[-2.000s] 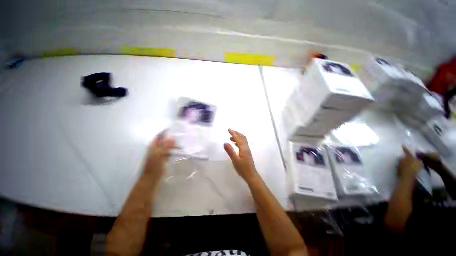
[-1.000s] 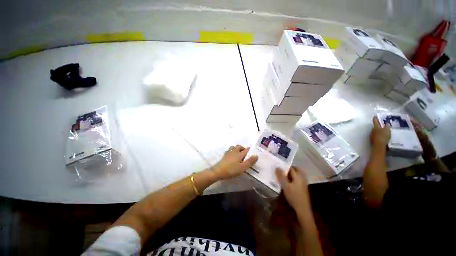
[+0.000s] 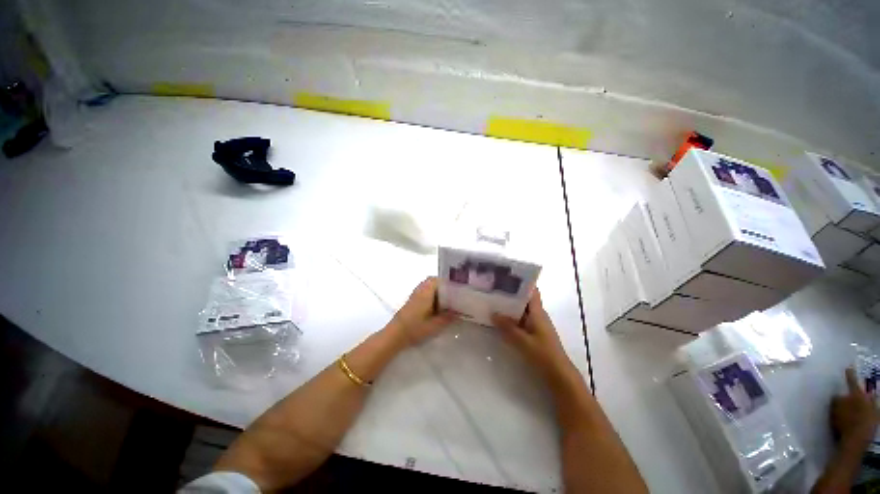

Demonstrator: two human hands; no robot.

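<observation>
A white product box (image 3: 488, 283) with a dark picture is held up in front of me, tilted, over the middle of the table. My left hand (image 3: 422, 312) grips its left side, and my right hand (image 3: 531, 323) grips its right side. A whitish stack of empty bags (image 3: 398, 228) lies just behind and left of it, partly hidden by the box. A bagged box (image 3: 253, 289) lies at the left, its loose clear film hanging toward the front edge.
A black item (image 3: 253, 161) lies at the back left. Stacked white boxes (image 3: 719, 232) stand at the right, with an orange-and-black tool (image 3: 689, 149) behind. Another bagged box (image 3: 738, 415) lies in front of them. A coworker's hand (image 3: 853, 417) shows at the right edge.
The held box has moved from beside the stack to the middle and is now tilted up between both hands. The view has also shifted.
</observation>
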